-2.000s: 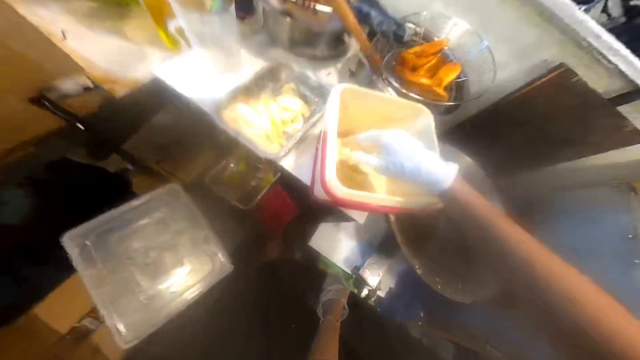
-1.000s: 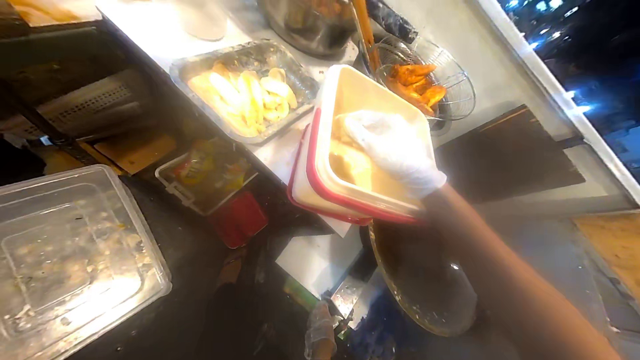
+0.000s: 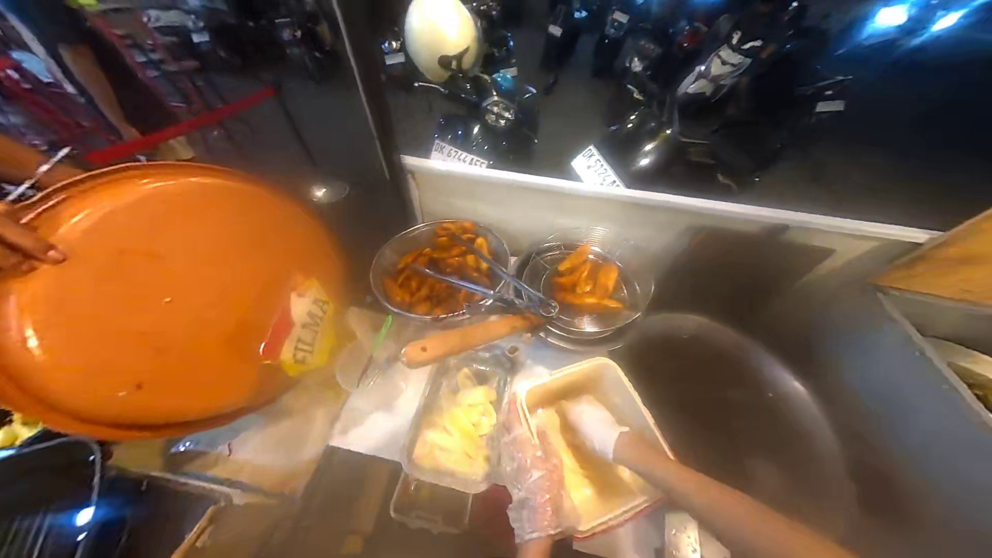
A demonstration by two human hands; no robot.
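My right hand (image 3: 593,426), in a white glove, reaches into a cream rectangular tub (image 3: 655,434) of pale yellow batter; its fingers are partly hidden, and whether they hold anything cannot be told. In a clear plastic glove, my left hand (image 3: 535,484) is at the tub's left side, against its rim. Left of it, a clear tray holds pale peeled pieces (image 3: 457,430), possibly banana. Behind the tub, browned fried pieces (image 3: 587,283) lie in a wire strainer. More fried pieces (image 3: 442,267) fill a bowl, with metal tongs (image 3: 473,287) across it.
A wide dark pan (image 3: 736,411) lies right of the tub. A wooden handle (image 3: 465,341) points left from the strainer. At the left, another person's hand (image 3: 27,240) holds a large orange round lid or tray (image 3: 163,310). A low white ledge (image 3: 666,198) runs behind; parked motorbikes stand beyond.
The view has swung up and left, bringing in the orange round object and the street. My left hand, earlier below the tub, is now at its left side. My right hand stays in the tub.
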